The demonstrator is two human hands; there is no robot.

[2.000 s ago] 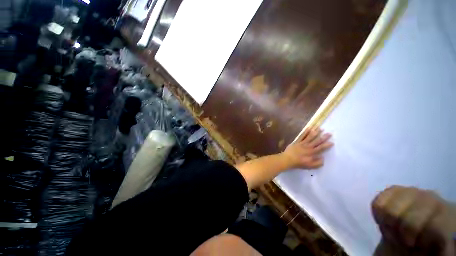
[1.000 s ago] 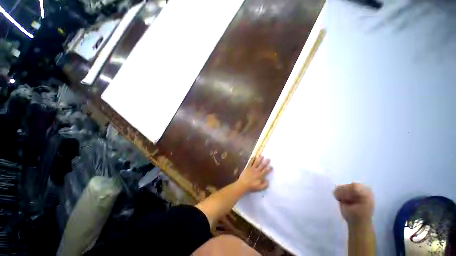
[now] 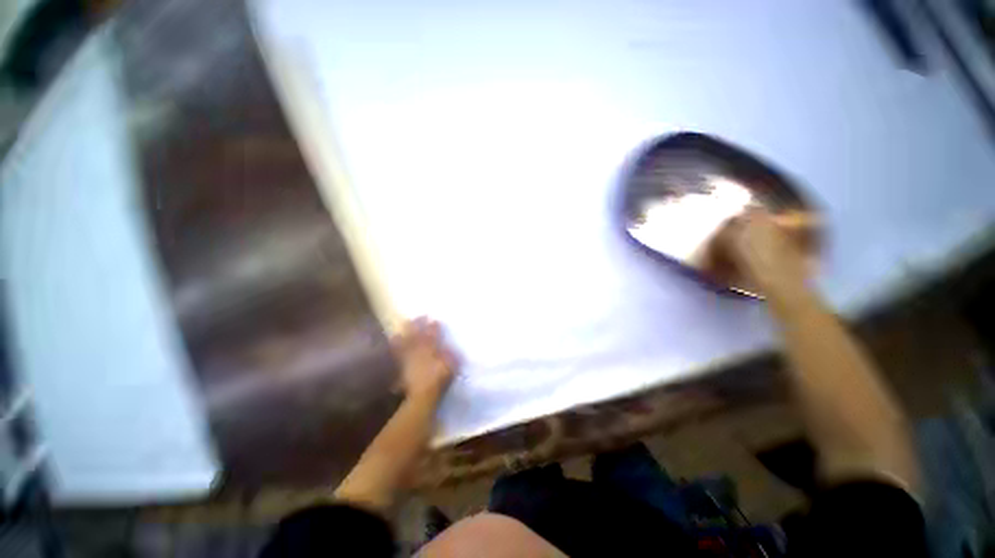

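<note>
The white fabric spread (image 3: 524,196) lies on the brown table. The tape measure (image 3: 344,207) shows as a blurred pale yellow strip along its left edge. My left hand (image 3: 426,354) rests at the near end of that edge, fingers on the cloth. The oval pin tin (image 3: 687,213) stands on the cloth at right, dark outside and shiny inside. My right hand (image 3: 764,251) reaches into its right part. Its fingertips are blurred, and what they touch cannot be made out.
A separate white sheet (image 3: 87,294) lies at left across a strip of brown table (image 3: 235,240). Dark long objects (image 3: 897,33) lie near the far right corner. The table's near edge runs below both hands.
The view has swung to the right and is blurred. My right hand has moved from above the cloth into the pin tin. My left hand is still at the cloth's left edge.
</note>
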